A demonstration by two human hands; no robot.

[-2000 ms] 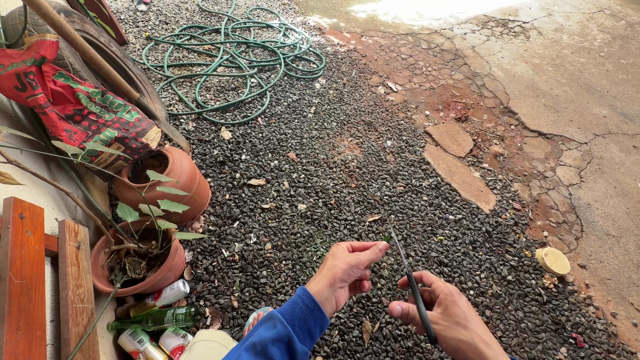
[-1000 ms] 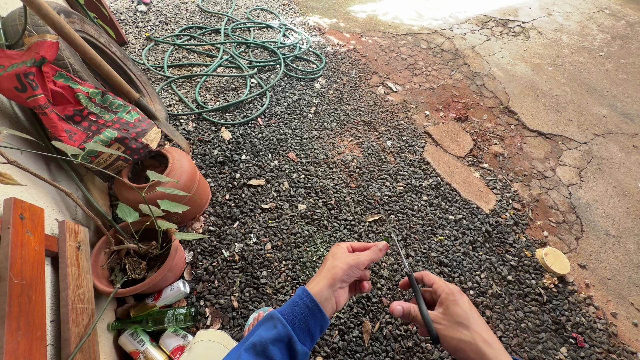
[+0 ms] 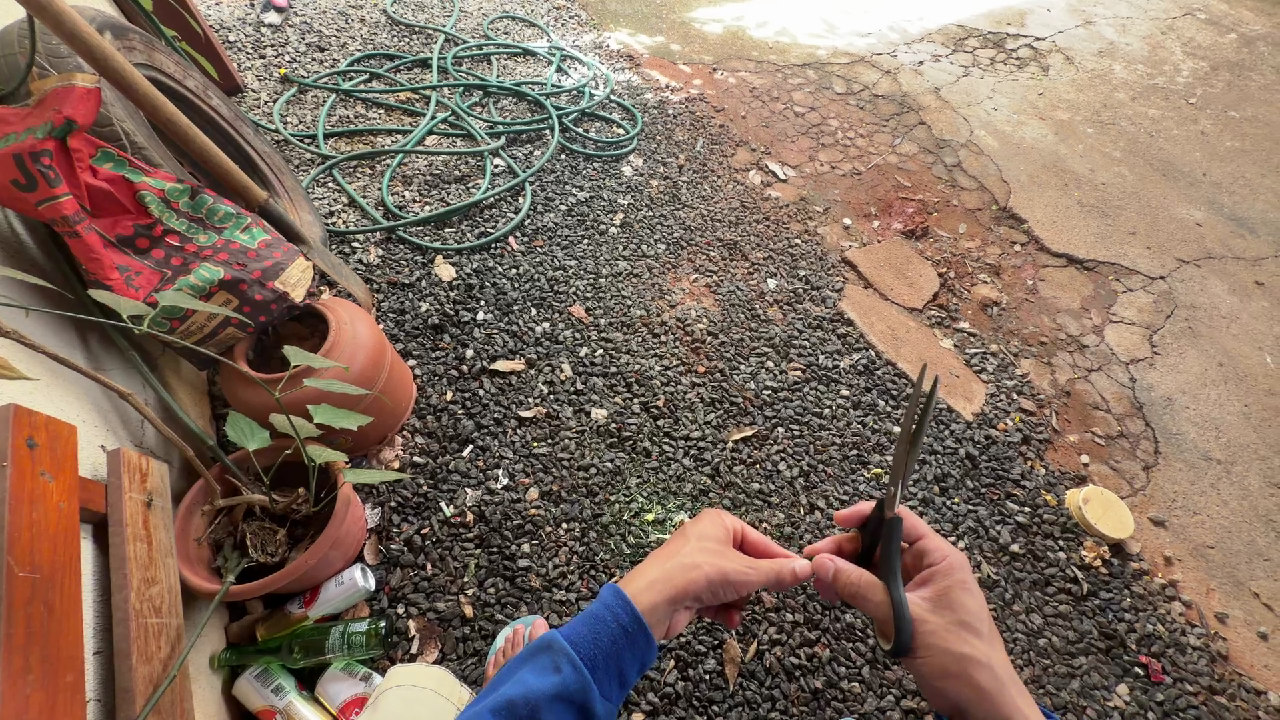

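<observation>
My right hand [image 3: 925,610] holds a pair of black-handled scissors [image 3: 903,460], its blades pointing up and slightly parted. My left hand [image 3: 715,575], in a blue sleeve, has its thumb and forefinger pinched together. The fingertips of both hands meet over the dark gravel. Whether something tiny lies between them cannot be told. Small green clippings [image 3: 650,515] lie on the gravel just beyond my left hand.
Along the left stand a potted plant [image 3: 340,530], another clay pot [image 3: 385,390], a red bag [image 3: 150,230], a tire and wooden slats. A green bottle [image 3: 310,642] and several cans lie below. A green hose [image 3: 440,215] coils ahead; cracked concrete [image 3: 1200,200] lies right.
The scissors have turned from leaning toward my left hand to pointing up. The fingertips of my right hand have come to my left fingertips.
</observation>
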